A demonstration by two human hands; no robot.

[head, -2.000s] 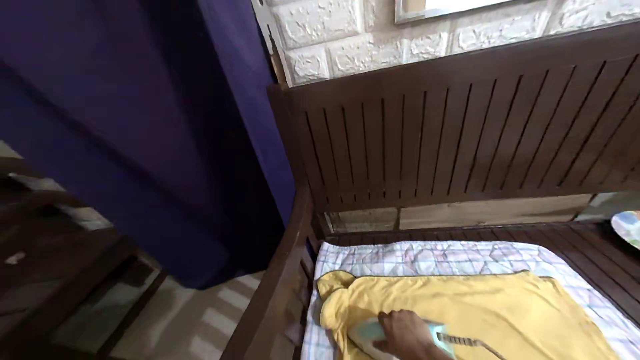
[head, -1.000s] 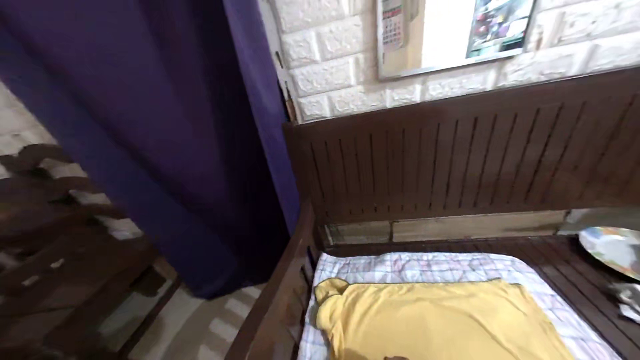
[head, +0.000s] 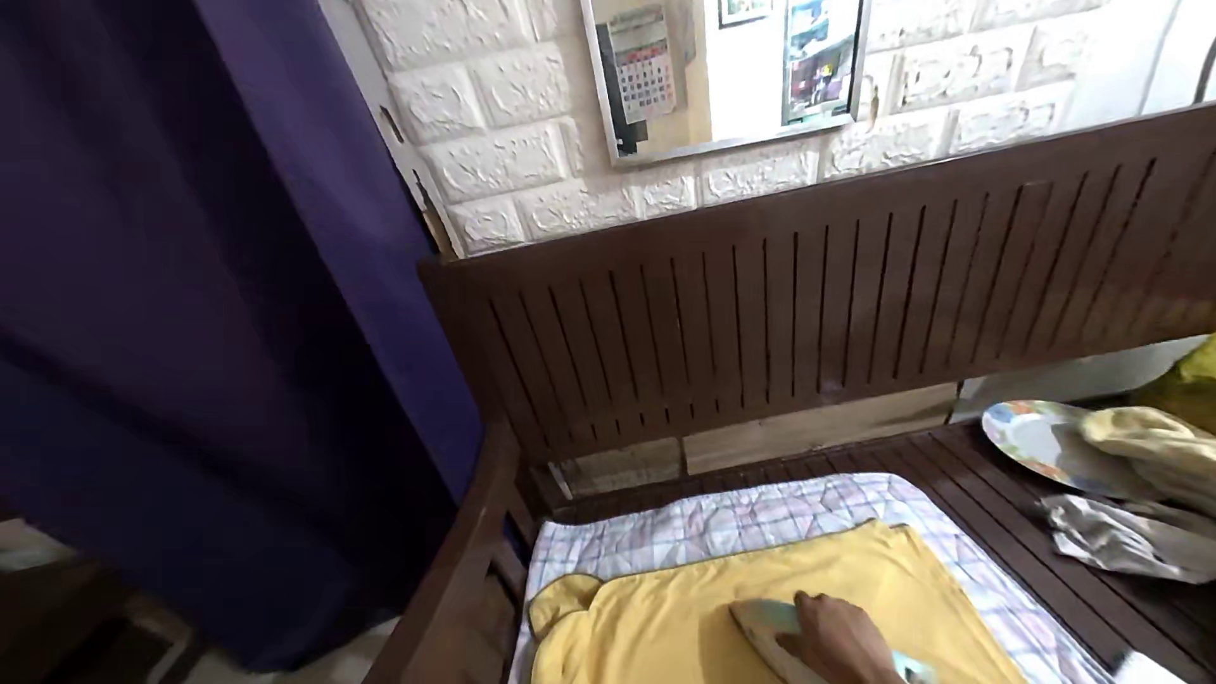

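Observation:
My right hand is closed around the handle of a clothes iron, its body pale green with a tip pointing to the upper left. The iron rests on a yellow garment, spread out with a dark-edged rounded part at its upper left corner. Under the garment lies a quilted, checked white and lilac cloth on the slatted seat of a dark wooden bench. The bottom edge of the frame cuts off the lower part of the garment. My left hand is out of view.
The bench's armrest borders the cloth at left, beside a purple curtain. A backrest rises behind. On the seat at right are a floral-rimmed oval plate and crumpled cloths. A mirror hangs above.
My right hand, almost wholly below the frame one second ago, is in sight again with the iron. The iron now lies farther right on the garment than two seconds ago. The view has shifted.

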